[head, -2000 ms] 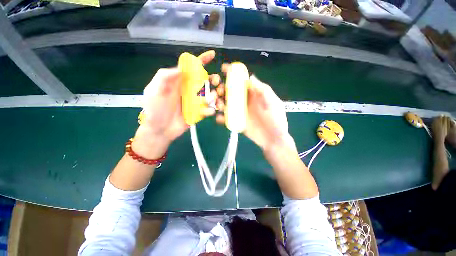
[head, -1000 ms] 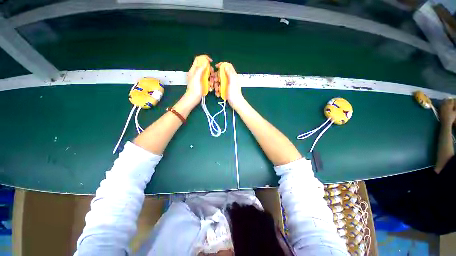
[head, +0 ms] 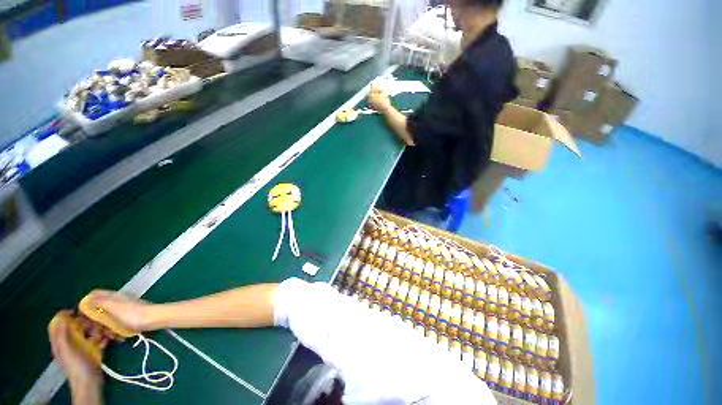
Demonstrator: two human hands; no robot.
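Note:
My left hand [head: 70, 352] is at the lower left and holds a yellow corded unit [head: 85, 338]. My right hand [head: 127, 311] is beside it and holds another yellow unit [head: 107, 313]. The two units are close together over the divider rail, and it is unclear if they touch. White cord loops [head: 150, 372] hang from them over the green worktop. A third corded unit [head: 284, 198] lies face up on the worktop with its cord towards the near edge. A small dark-and-white piece [head: 310, 269] lies near that edge.
A carton [head: 582, 340] of tightly rowed units stands right of the worktop. A person in black [head: 459, 119] works farther along, near another unit [head: 347, 115]. An open carton [head: 518, 146] is behind them. The divider rail [head: 207, 221] runs along the line; a filled bin [head: 131, 99] stands beyond.
The view has swung right, showing the filled carton and the other person. Both hands, still holding their units, now appear at the lower left. The unit seen left of the hands is out of view.

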